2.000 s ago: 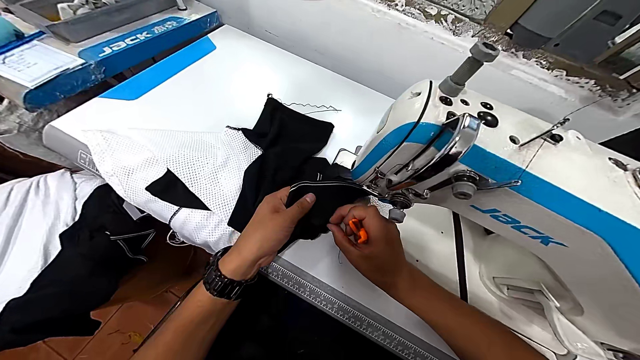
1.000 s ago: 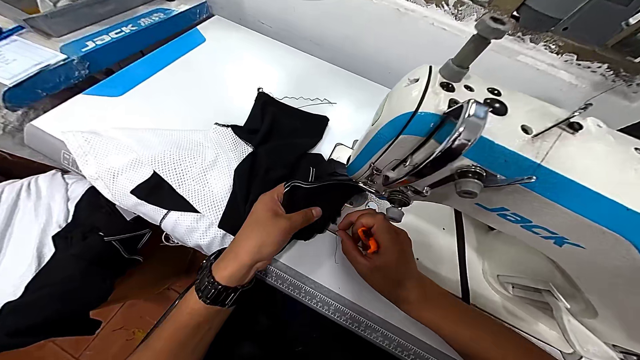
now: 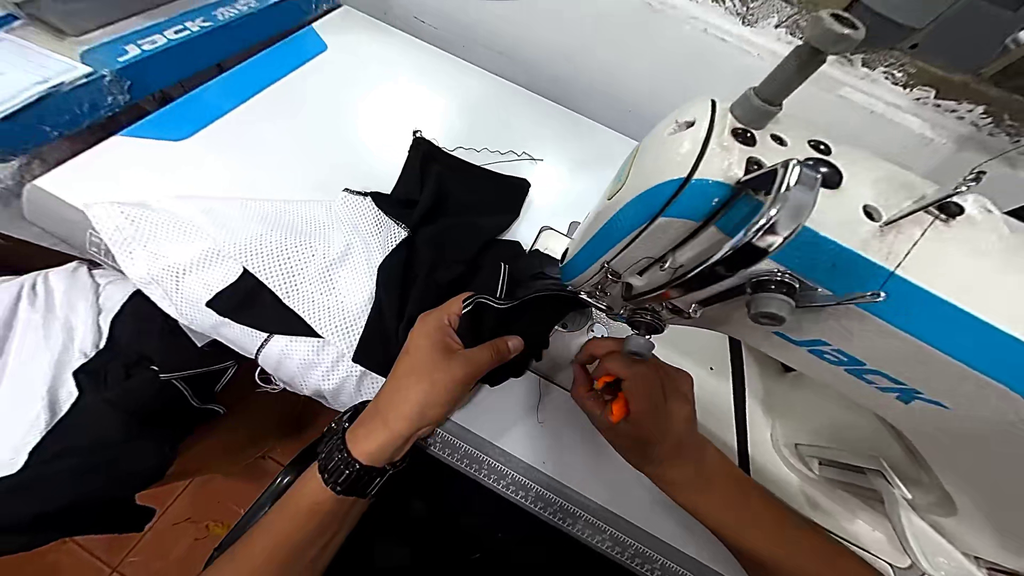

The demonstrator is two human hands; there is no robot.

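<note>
A black and white mesh garment lies across the bed of a Jack sewing machine. My left hand, with a black watch at the wrist, grips a black piece of it edged with white stitching, thumb on top. The far end of that piece reaches the needle area, where the machine head hides the needle. Just right of the fabric, my right hand is closed around a small tool with orange handles, probably thread snips; its blades are hidden. A loose dark thread hangs between the hands.
More black and white fabric hangs at the left above a tiled floor. A metal ruler strip runs along the table's front edge. A blue Jack tray stands at the upper left, with papers beside it.
My right hand has drawn slightly away from the black fabric since the earliest frame, still holding the orange-handled tool. My left hand keeps its hold on the garment.
</note>
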